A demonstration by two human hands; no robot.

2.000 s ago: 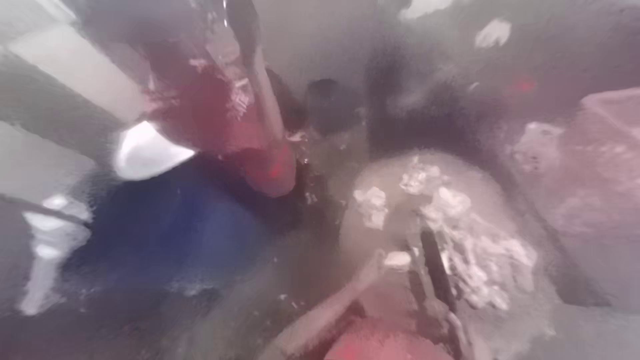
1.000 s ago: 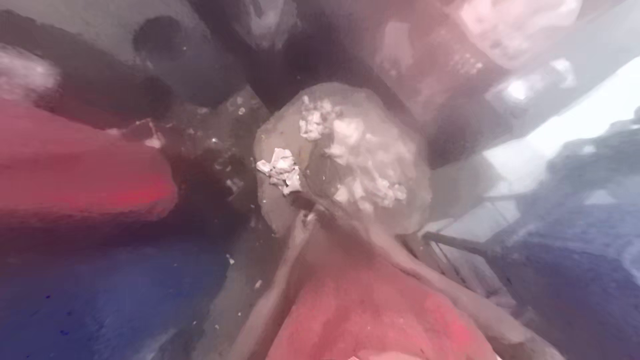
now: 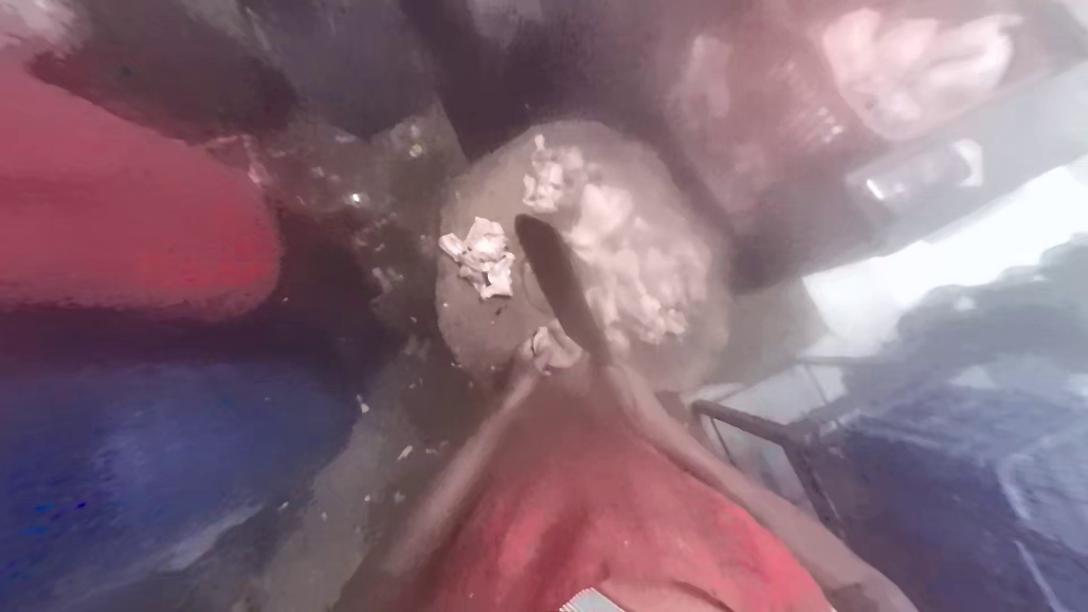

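A broad round chopping block stands before me, its surface blurred. My right hand is closed at the near end of a wide dark knife blade that points away over the block. At the block's near edge my left hand is on a pale piece, likely raw meat. A small pile of pale chopped pieces lies left of the blade. A larger heap of such pieces covers the right side, with a smaller clump at the far side.
Close on the left is a person in a red top and blue lower clothing. Pale scraps litter the dark ground. At the upper right sits a reddish container with pale contents. A dark metal frame stands at the right.
The dark blade, not clearly visible one second ago, now shows over the block between the piles. The view has swung considerably since two seconds ago.
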